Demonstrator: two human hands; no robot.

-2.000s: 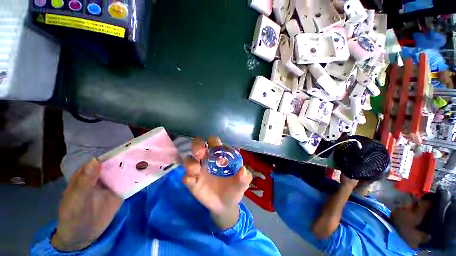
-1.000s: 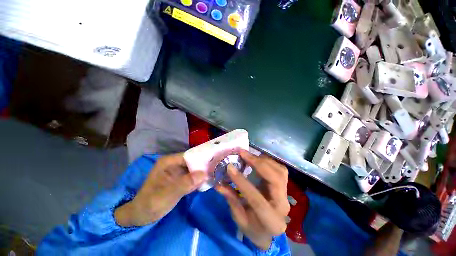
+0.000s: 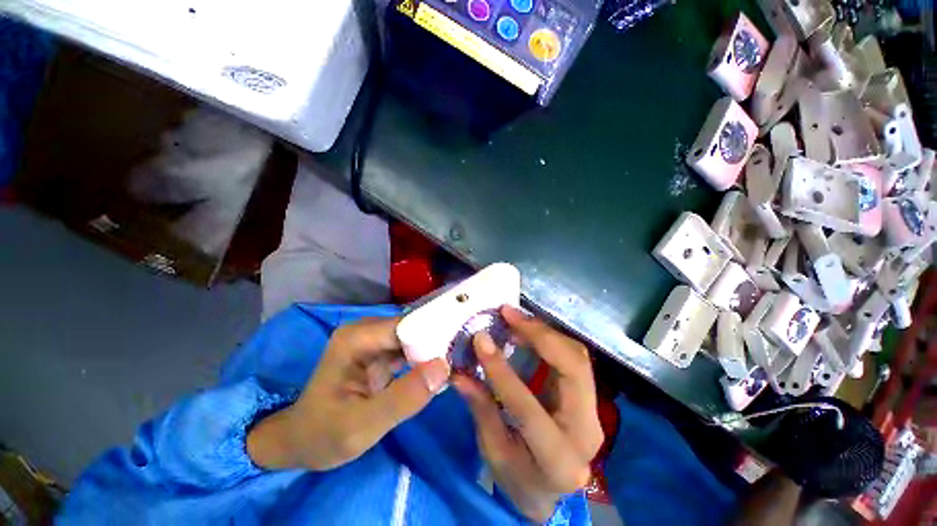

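A pinkish-white plastic housing (image 3: 437, 327) is held above my lap, just off the bench edge, its outer face up. My left hand (image 3: 354, 396) grips its left end, thumb on the face. A shiny silver patterned disc (image 3: 465, 354) lies on the housing face. My right hand (image 3: 539, 406) holds the housing's right side, with a fingertip on the disc. The fingers partly cover the disc, so whether it is fully seated cannot be told.
A green bench (image 3: 606, 175) bears a large pile of housings (image 3: 812, 211) at right. A black dispenser (image 3: 493, 51) and white foam box (image 3: 298, 62) stand at upper left. A black fan (image 3: 837, 447) is at lower right. An open brown carton (image 3: 123, 175) sits below the bench.
The disc, earlier separate in my right fingers, is now on the housing face. My hands came together around the housing. The view has shifted left, showing the foam box and carton.
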